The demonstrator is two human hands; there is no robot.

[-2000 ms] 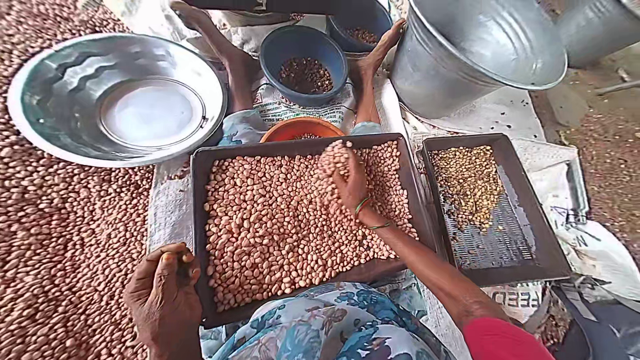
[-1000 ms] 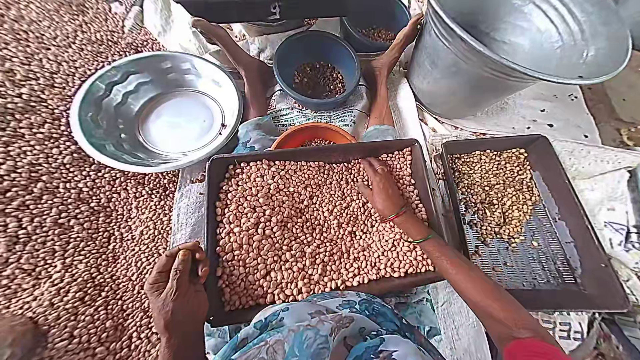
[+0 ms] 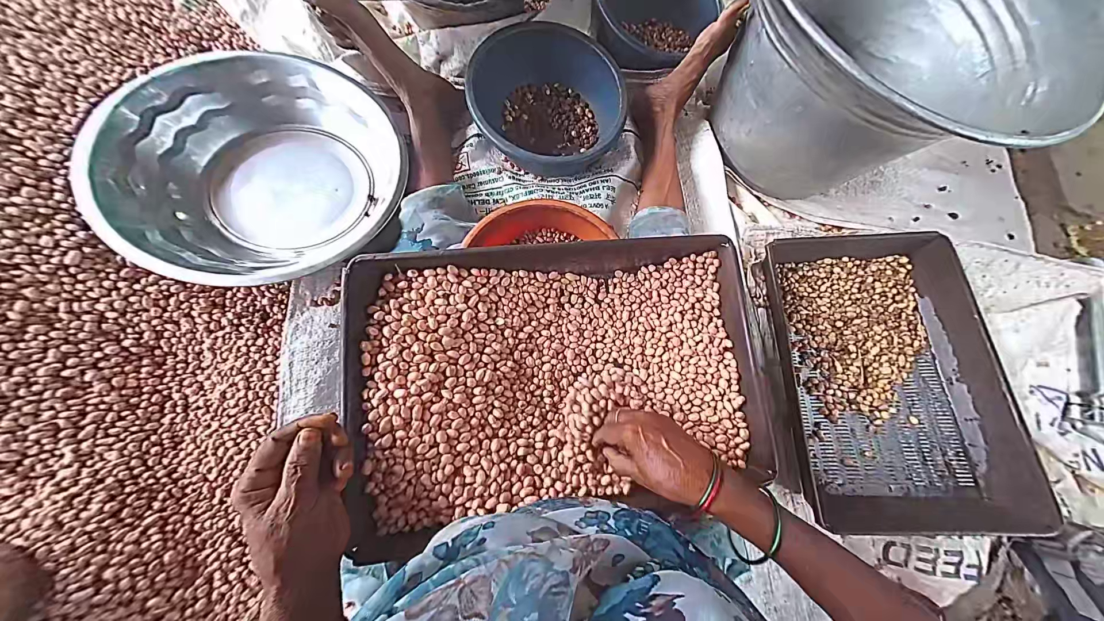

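Observation:
A dark rectangular tray (image 3: 561, 252) full of pinkish shelled peanuts (image 3: 483, 371) rests across the person's lap. At its left edge is my left hand (image 3: 297, 492), fingers curled with the thumb on top beside the rim; whether it pinches something is hidden. My right hand (image 3: 655, 453), with bangles at the wrist, is low in the right half of the tray, its fingers curled among the peanuts, several of which look blurred in motion just ahead of it.
Peanuts (image 3: 129, 388) cover the ground at left, under a steel basin (image 3: 293, 190). Beyond the tray are an orange bowl (image 3: 517, 220) and blue bowls (image 3: 545, 86) (image 3: 638, 52). At right stand a metal tub (image 3: 802, 103) and a slotted tray (image 3: 957, 509) with smaller, yellowish pieces.
My right hand has moved from the upper right part of the tray toward its near edge. My left hand remains beside the tray's left rim.

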